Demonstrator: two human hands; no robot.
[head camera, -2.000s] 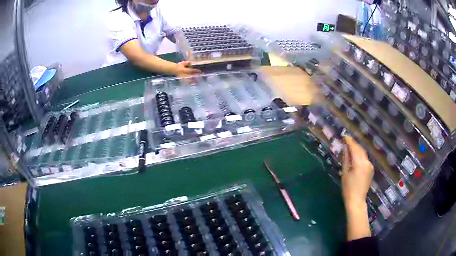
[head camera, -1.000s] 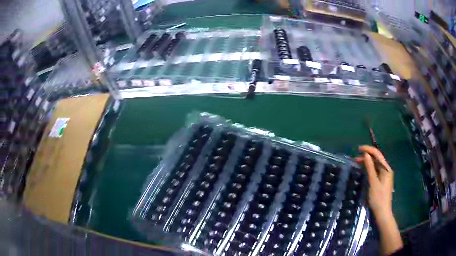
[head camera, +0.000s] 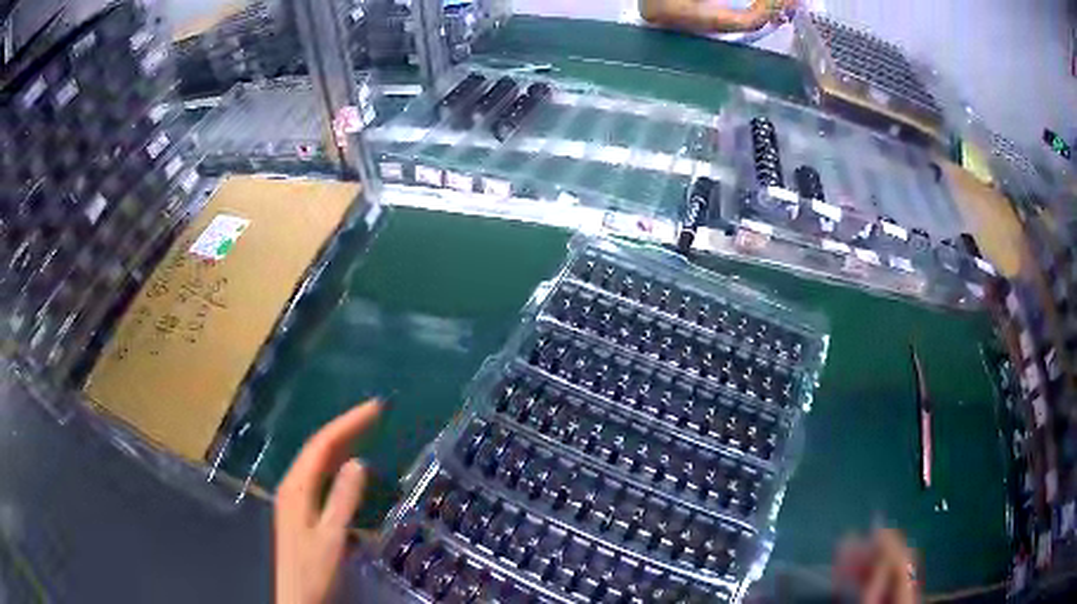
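Observation:
The clear blister tray (head camera: 614, 419) lies turned at an angle on the green mat, its rows filled with round black parts. My left hand (head camera: 319, 507) is beside the tray's lower left edge, bare, with thumb and fingers apart and nothing in it. My right hand (head camera: 876, 569) is to the right of the tray near the bottom, apart from it. It is blurred, and I cannot tell whether it holds anything. Pink tweezers (head camera: 925, 431) lie on the mat at the right.
A cardboard sheet (head camera: 213, 319) with handwriting and a label lies at left. Clear sorting trays (head camera: 844, 189) with a few black rows stand behind the mat, a black marker (head camera: 697, 215) between them. Stacked trays (head camera: 83, 212) stand at both sides. Another person's arm (head camera: 709, 14) shows at the back.
The filled tray has turned so its rows run in another direction. My right hand has moved down, off the tray's corner. My left hand has come into view. The camera view has shifted.

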